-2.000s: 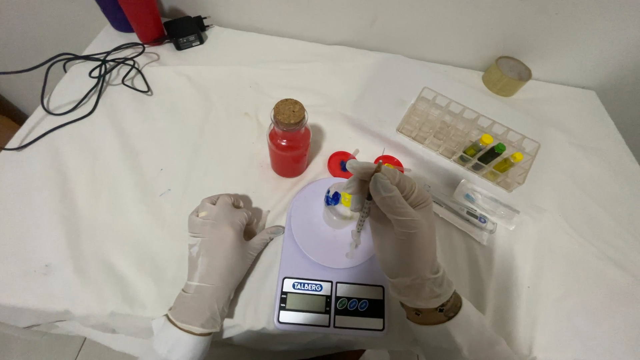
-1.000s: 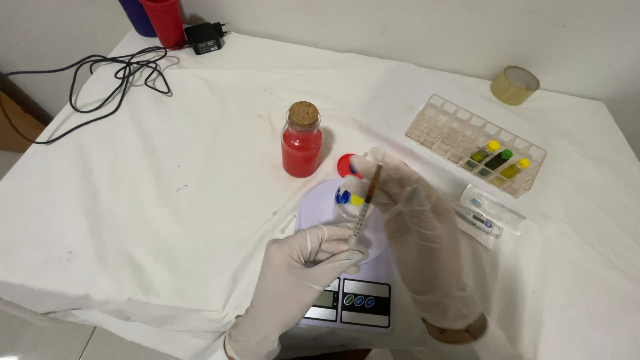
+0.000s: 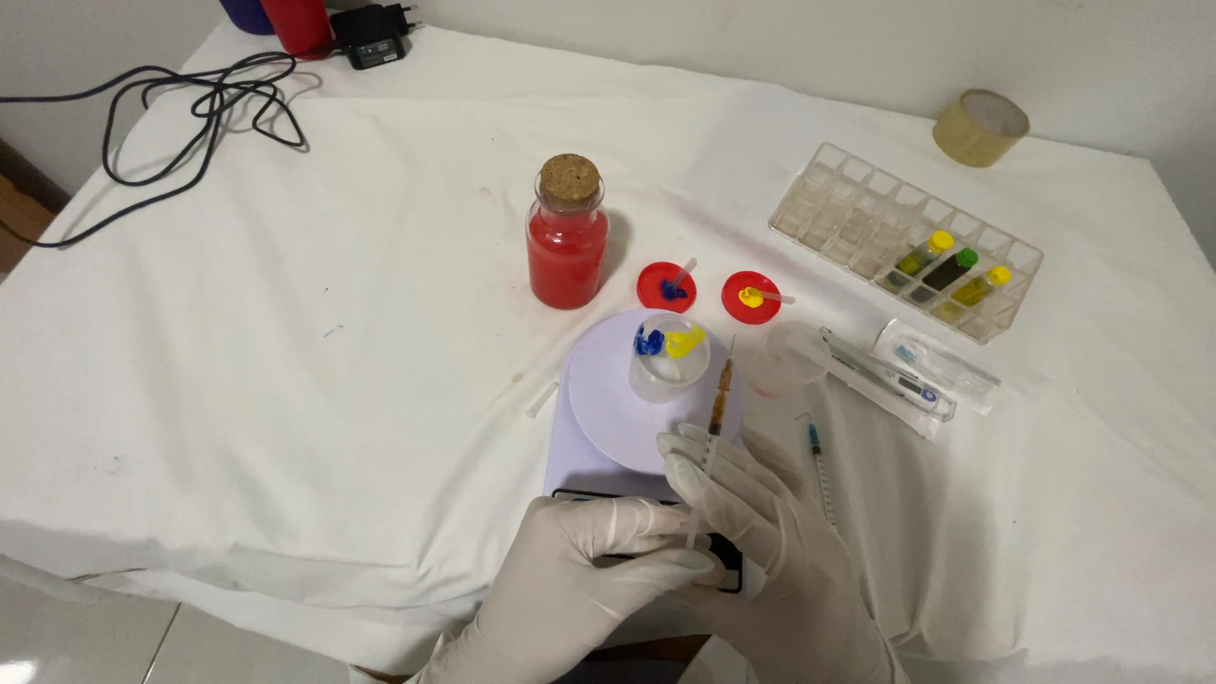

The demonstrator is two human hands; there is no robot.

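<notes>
Both hands wear pale gloves over the front of a lilac kitchen scale point(image 3: 608, 399). A syringe point(image 3: 719, 408) with brown liquid stands needle up between them. My left hand point(image 3: 608, 579) pinches its lower end between thumb and fingers. My right hand point(image 3: 760, 532) is against the barrel from the right, its fingers behind and beside it. On the scale's plate stands a clear plastic cup point(image 3: 670, 375) with blue and yellow paste on its inner wall. Behind it lie a red lid with blue paste point(image 3: 655, 277) and a red lid with yellow paste point(image 3: 737, 309), each with a small stick.
A corked bottle of red liquid point(image 3: 568, 249) stands behind the scale. To the right are a rack point(image 3: 826, 223) with capped tubes, a digital thermometer point(image 3: 893, 380) in its case, a second syringe point(image 3: 821, 465) and a tape roll point(image 3: 978, 133). A black cable point(image 3: 204, 114) lies back left.
My left hand has come from the table left of the scale to the syringe's lower end. The syringe, held over the cup by my right hand two seconds ago, now points needle up.
</notes>
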